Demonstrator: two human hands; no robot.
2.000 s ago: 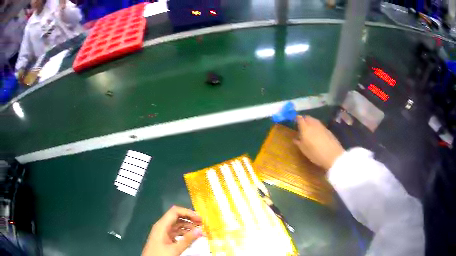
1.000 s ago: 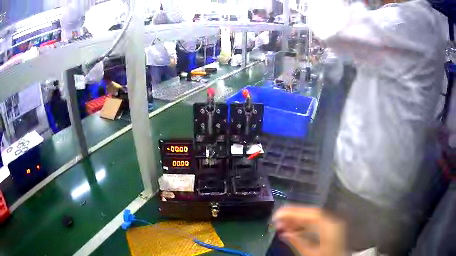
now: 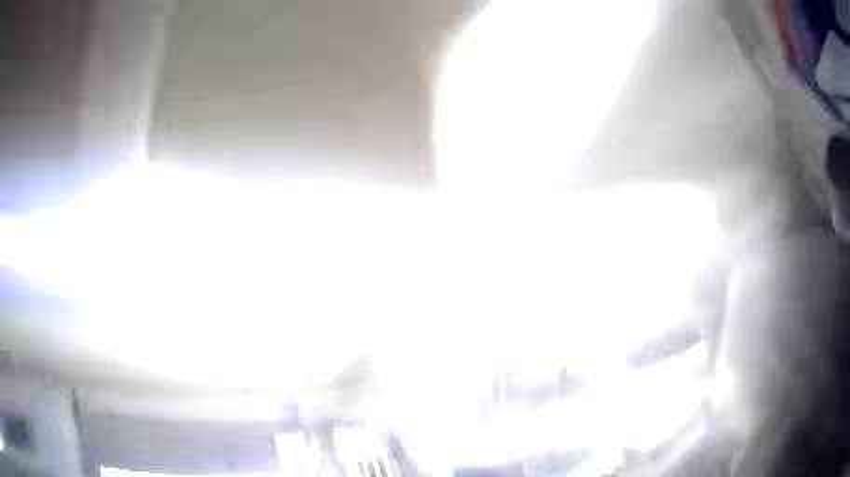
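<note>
Neither of my hands can be made out in the head view. The picture is strongly blurred and washed out by white glare [image 3: 373,270] across its middle. No bench, sheet or tool can be recognised.
A blurred pale grey-white shape [image 3: 783,317], perhaps clothing, runs down the right side. A patch of blue, red and black [image 3: 811,47] shows at the top right corner. Blurred pale structures [image 3: 345,447] lie along the bottom edge.
The camera has swung away from the bench. The gold sheets, the black unit with digits, the blue bin and my hands have left the view.
</note>
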